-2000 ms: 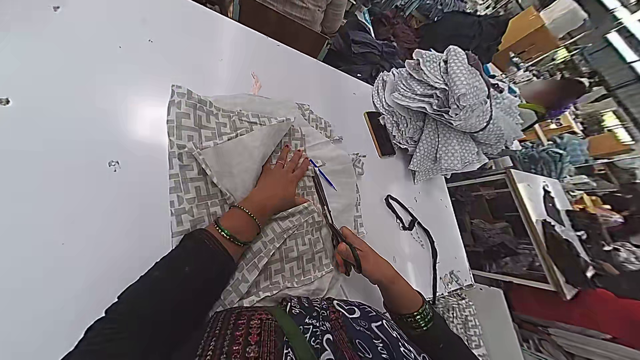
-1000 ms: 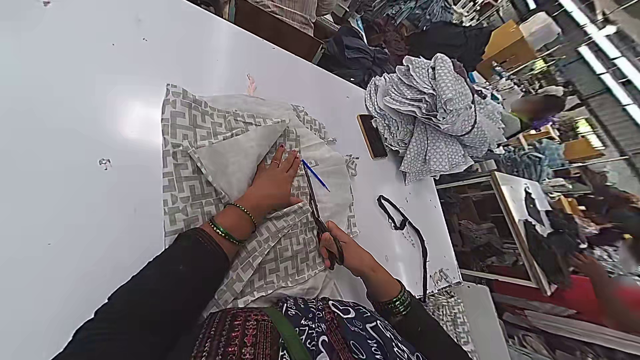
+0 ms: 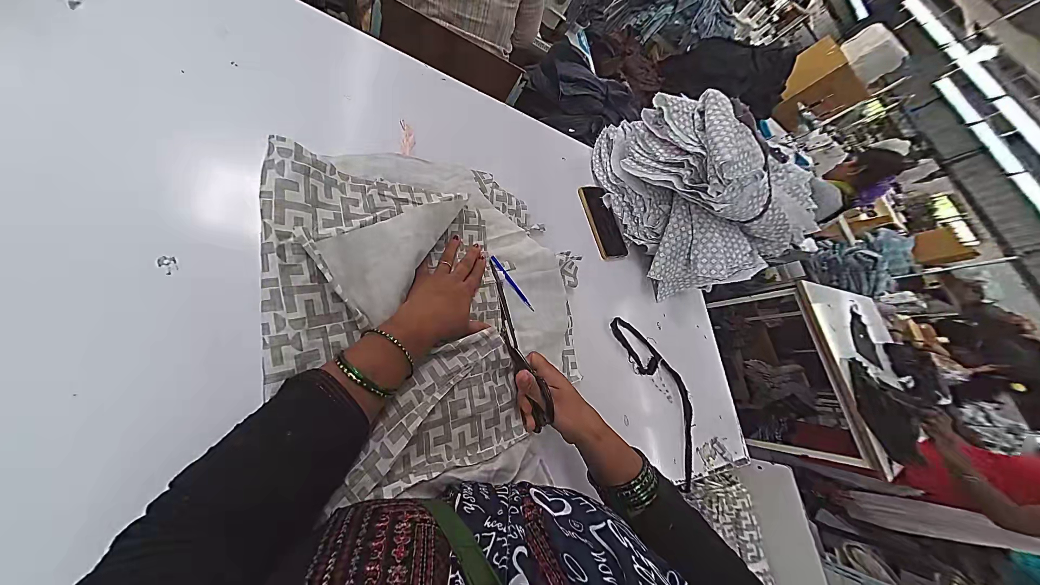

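Layers of white fabric with a grey geometric print (image 3: 305,219) lie on the white table (image 3: 122,341). My left hand (image 3: 445,296) rests palm down on them, fingers spread, beside a folded-back plain pale flap (image 3: 386,256). My right hand (image 3: 552,398) grips the handles of dark metal scissors (image 3: 532,390). Their blades point away from me along the printed cloth's edge, close to my left fingertips; how far they are parted cannot be told. A blue pen (image 3: 512,283) lies on the pale cloth just right of the blades.
A tied bundle of grey dotted fabric (image 3: 707,187) sits at the table's right edge beside a smartphone (image 3: 603,223). Nearer me lies a black fabric strip (image 3: 678,382). Thread scraps (image 3: 407,138) lie beyond the cloth. A person in red (image 3: 975,471) is at the far right.
The person in red at the right has come into view since the earliest frame. My hands, the scissors and the cloth show no plain change.
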